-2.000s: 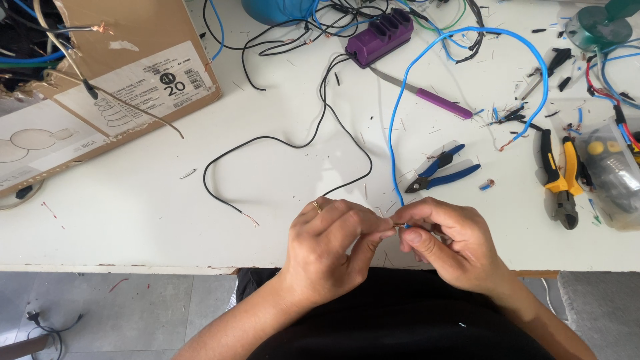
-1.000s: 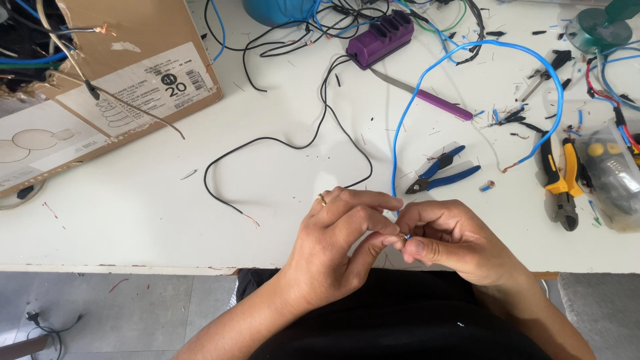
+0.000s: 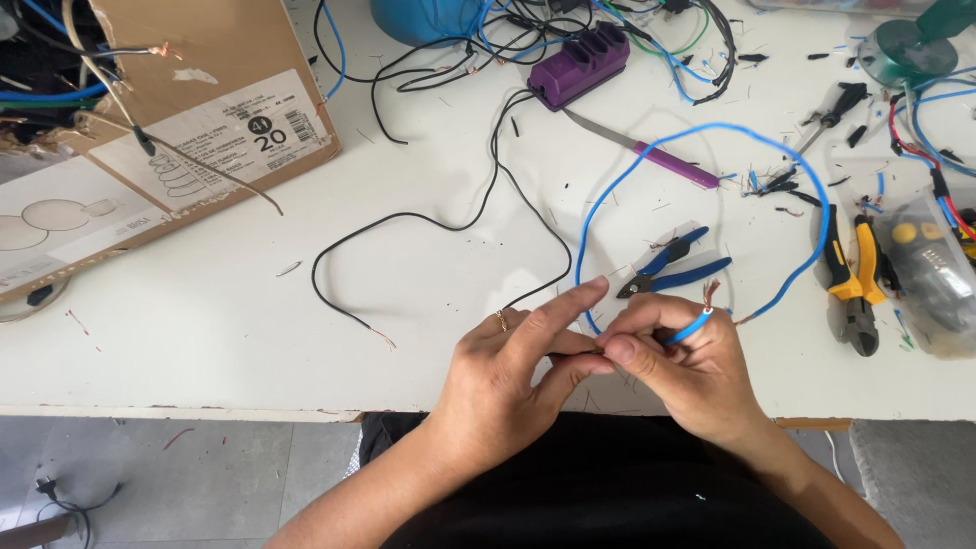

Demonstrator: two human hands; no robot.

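My left hand (image 3: 518, 366) pinches the end of a thin black wire (image 3: 543, 288) between thumb and fingers, its index finger raised. Touching it, my right hand (image 3: 679, 358) pinches at the same spot and also holds a thick blue wire (image 3: 690, 326), whose stripped copper end sticks up past the fingers. The blue wire loops over the table behind. The joint between the fingertips is mostly hidden. The black wire's twin branch, with a bare copper end (image 3: 383, 335), lies left of my hands. Both black wires run to a purple power strip housing (image 3: 581, 67). Blue-handled cutters (image 3: 671, 267) lie just beyond my right hand.
A cardboard box (image 3: 221, 38) of wires stands at the left. A purple-handled knife (image 3: 675, 164), a screwdriver (image 3: 827, 122), yellow-black diagonal cutters (image 3: 858, 282) and a clear plastic container (image 3: 930, 267) lie to the right, among wire scraps. The table's front edge (image 3: 191, 413) runs close before me.
The blue wire's stripped end now stands up above my right hand, where earlier it was not visible. The blue loop has shifted, and my left index finger is raised and extended.
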